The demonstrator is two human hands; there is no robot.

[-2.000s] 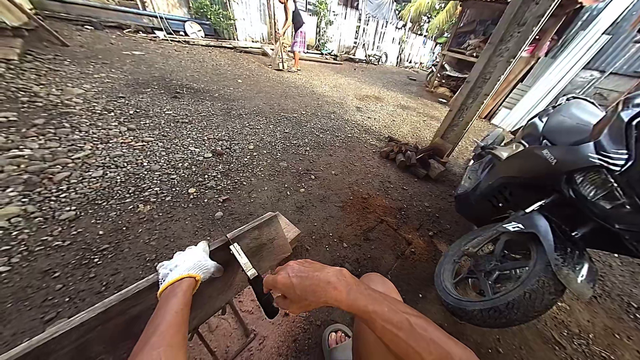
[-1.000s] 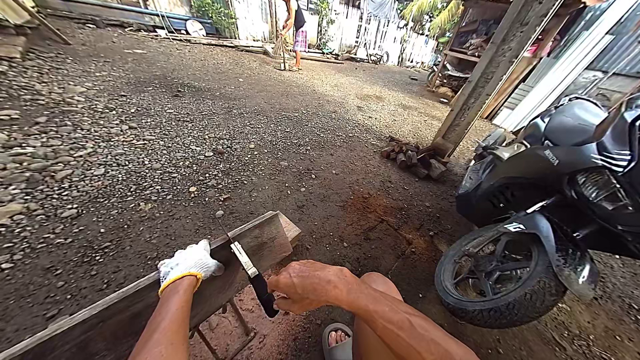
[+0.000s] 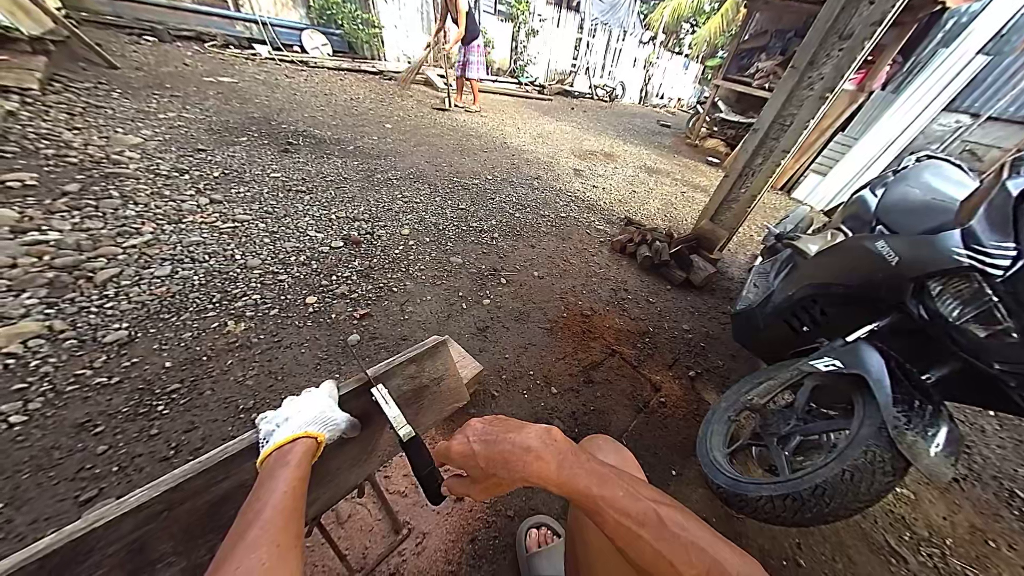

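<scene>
A long wooden plank point(image 3: 400, 392) stands on edge, running from the lower left to the centre. My left hand point(image 3: 308, 418), in a white knit glove with a yellow cuff, is closed over its top edge. Just right of the glove, a handsaw point(image 3: 393, 411) with a black grip and a silver blade holder crosses the plank; its thin blade points up and away past the top edge. My bare right hand point(image 3: 500, 458) is closed on the lower part of the black grip. How deep the blade sits in the wood cannot be told.
Metal legs point(image 3: 386, 504) show under the plank, with sawdust around them. A grey sandal point(image 3: 541, 547) is on my foot. At right a black motorcycle point(image 3: 888, 288) stands near a wooden post point(image 3: 800, 120) with wood pieces point(image 3: 668, 254) at its base. Farther off, a person point(image 3: 468, 52) holds a broom.
The distant person's arms and broom have shifted, with the broom now out to the left. Both of my hands stay at about the same place on the plank and the saw.
</scene>
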